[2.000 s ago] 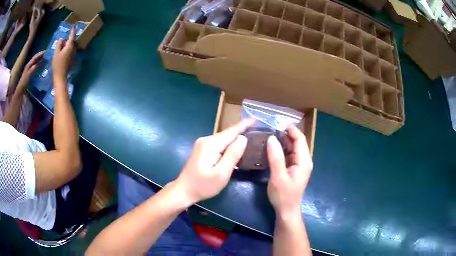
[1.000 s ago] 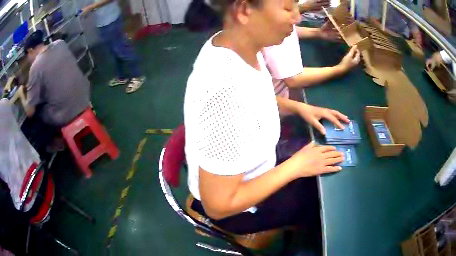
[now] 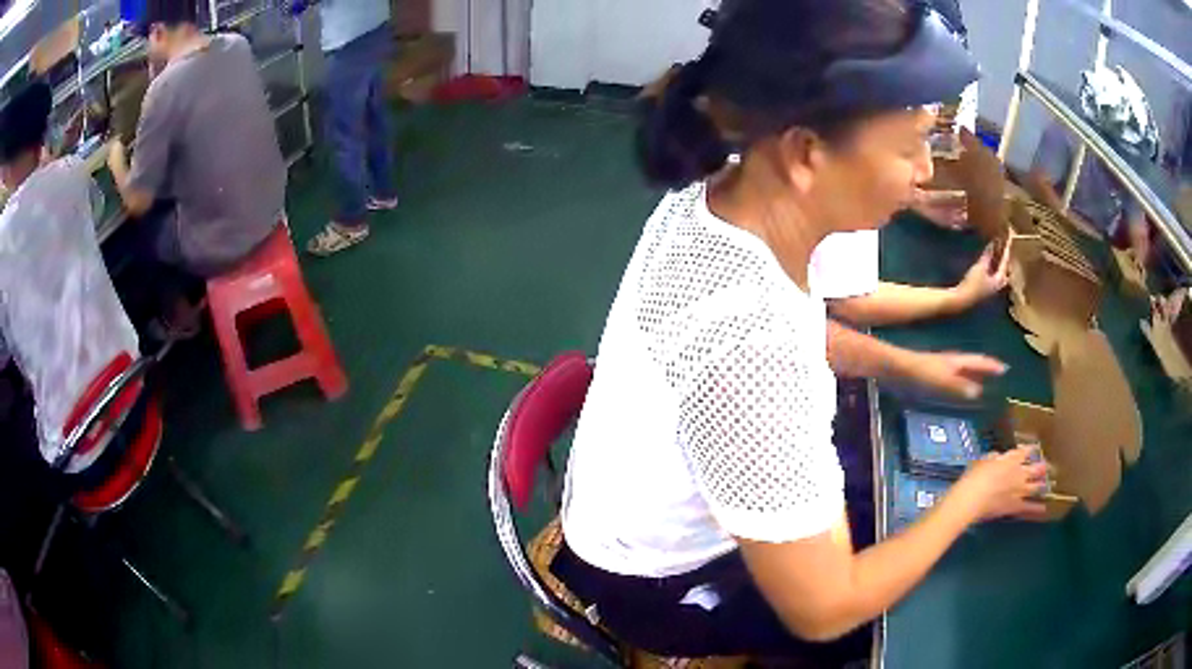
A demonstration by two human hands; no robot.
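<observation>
Neither of my hands is in the picture. Nearest in front of me is a neighbouring person in a white mesh top [image 3: 732, 379], seated at the green table [image 3: 967, 601]. One of that person's hands is at a small open brown mailer box [image 3: 1033, 421] with its long curved lid [image 3: 1095, 418] standing open. The other hand is raised over the table. Flat blue inserts [image 3: 941, 440] lie in a stack on the table beside the box, with more blue inserts [image 3: 919, 497] nearer the front.
A red stool [image 3: 272, 327] holds a seated person in grey [image 3: 216, 144]. A red chair [image 3: 111, 438] stands at the left. Yellow-black tape [image 3: 353, 477] marks the green floor. More open cartons [image 3: 1052, 268] stand farther along the table. An overhead shelf rail [image 3: 1105, 157] runs at upper right.
The view has swung left, away from my hands, the bagged device and the divider tray. Since one second ago, the neighbour's near hand has moved from the blue inserts to the small box.
</observation>
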